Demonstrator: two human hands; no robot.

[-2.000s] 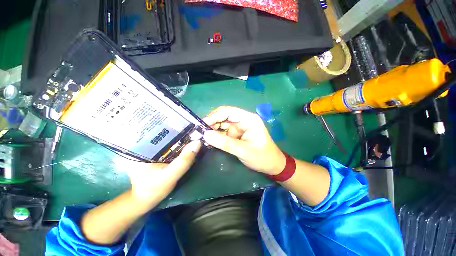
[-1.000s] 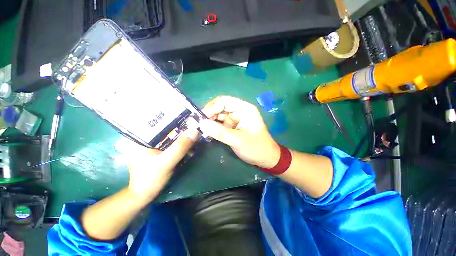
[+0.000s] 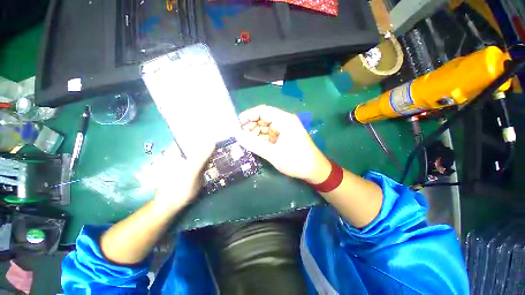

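Observation:
The phone body [image 3: 187, 95] is held over the green mat, its middle glaring white and its far end pointing up towards the black foam tray. Its near end [image 3: 231, 164] shows dark with small metallic parts. My left hand [image 3: 178, 173] grips the phone's left side near that end, its thumb along the edge. My right hand [image 3: 279, 138] is at the phone's right edge, thumb against it and fingers curled. I cannot tell whether a small part is between the right fingers.
The black foam tray [image 3: 299, 43] spans the back. The orange electric screwdriver [image 3: 426, 89] lies right, near a tape roll [image 3: 377, 60] and a thin metal tool [image 3: 383, 144]. A clear cup [image 3: 113, 109] and a slim pen [image 3: 79, 138] are left. Blister trays [image 3: 498, 259] stand lower right.
The phone has turned more upright in view and tilted, so its battery glares white and its near end now shows between my hands. My right fingers have opened a little.

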